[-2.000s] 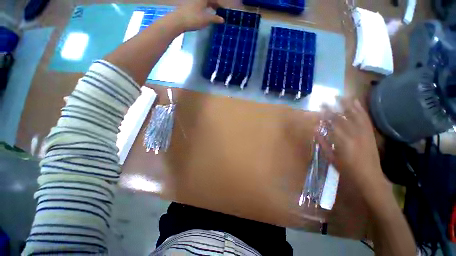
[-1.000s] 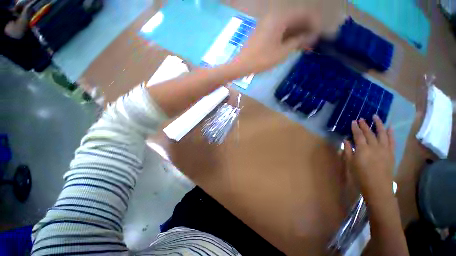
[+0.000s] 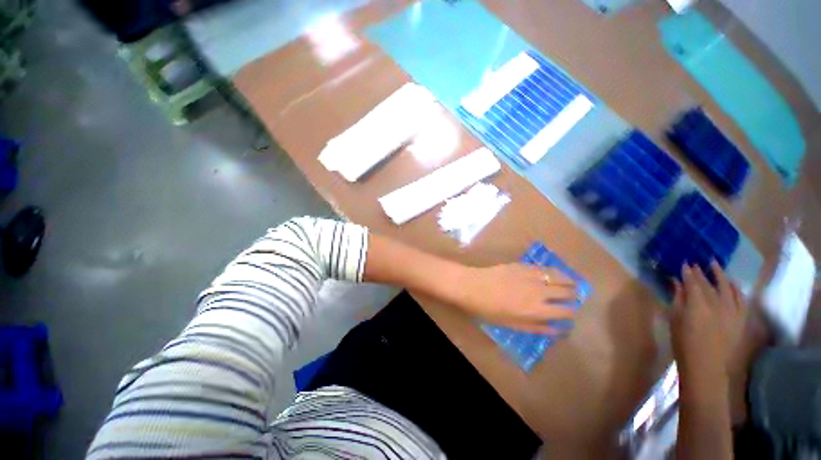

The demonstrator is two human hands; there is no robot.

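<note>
My left hand [image 3: 522, 296] lies over a bright blue cell panel [image 3: 527, 350] on the brown tabletop in front of me. The fingers are on top of the panel and hide its middle. My right hand [image 3: 708, 301] is at the near edge of a dark blue cell stack [image 3: 693, 235]; its fingertips touch or overlap that edge. Whether either hand grips anything is hard to tell because of blur. A second dark blue stack [image 3: 630, 180] lies beside it on the translucent sheet.
A blue panel with two white strips [image 3: 558, 128] lies farther left. White strip stacks [image 3: 378, 135] and a ribbon pile [image 3: 473, 211] are left of centre. Ribbons [image 3: 657, 404] lie by my right forearm. A grey canister [image 3: 788, 404] stands at the right edge.
The view has turned and shifted. My left hand has come from the far stacks to the near tabletop, where a blue panel now lies under it. My right hand has moved from the ribbons to the near stack.
</note>
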